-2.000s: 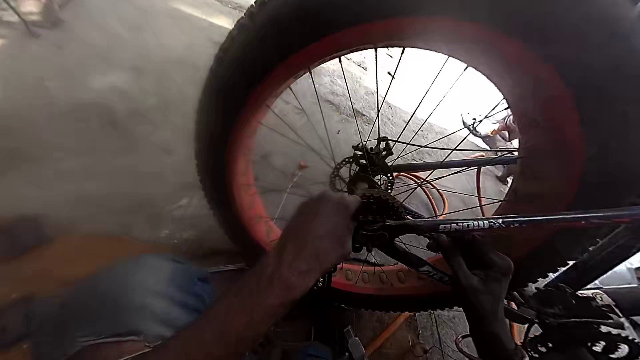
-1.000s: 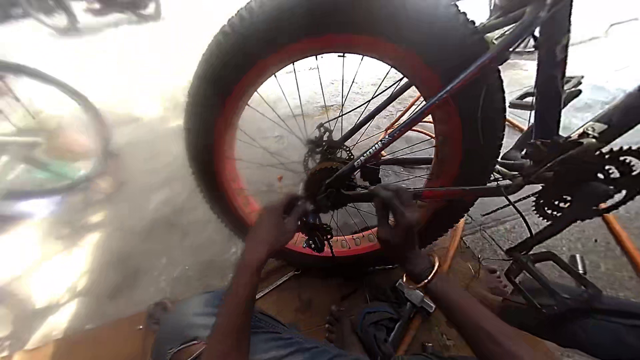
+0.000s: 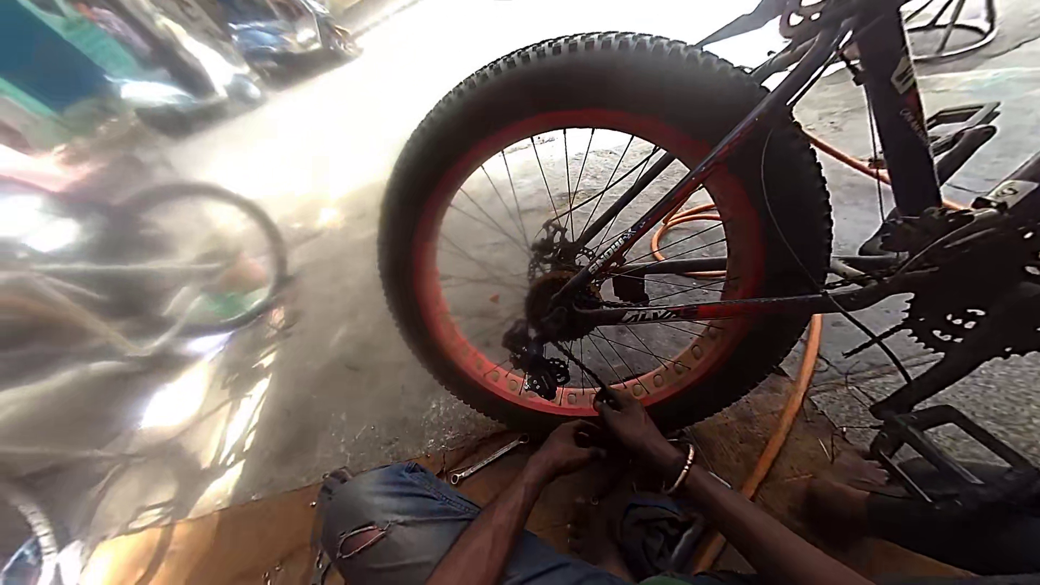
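The rear wheel of a fat-tire bicycle (image 3: 601,114), with a red rim, stands upright before me. Its rear derailleur (image 3: 543,375) hangs below the sprockets (image 3: 552,302). From near the derailleur a dark chain or cable (image 3: 581,363) slants down to my right hand (image 3: 626,418), whose fingers pinch its lower end by the rim's bottom; which of the two it is, I cannot tell. My left hand (image 3: 573,448) is just left of and below the right, its fingers curled; whether it holds anything is hidden. The chainstay (image 3: 707,310) runs right toward the chainrings (image 3: 959,321).
A combination wrench (image 3: 489,460) lies on the brown board (image 3: 203,540) near my knee. An orange hose (image 3: 792,414) runs behind the wheel and along the right. A pedal (image 3: 942,447) and another person's foot (image 3: 853,471) are at right. Another bicycle wheel (image 3: 276,244) stands blurred at left.
Both hands have come down from beside the sprockets and chainstay to the bottom of the rim, closer together. The view has shifted, showing more of the frame and the street.
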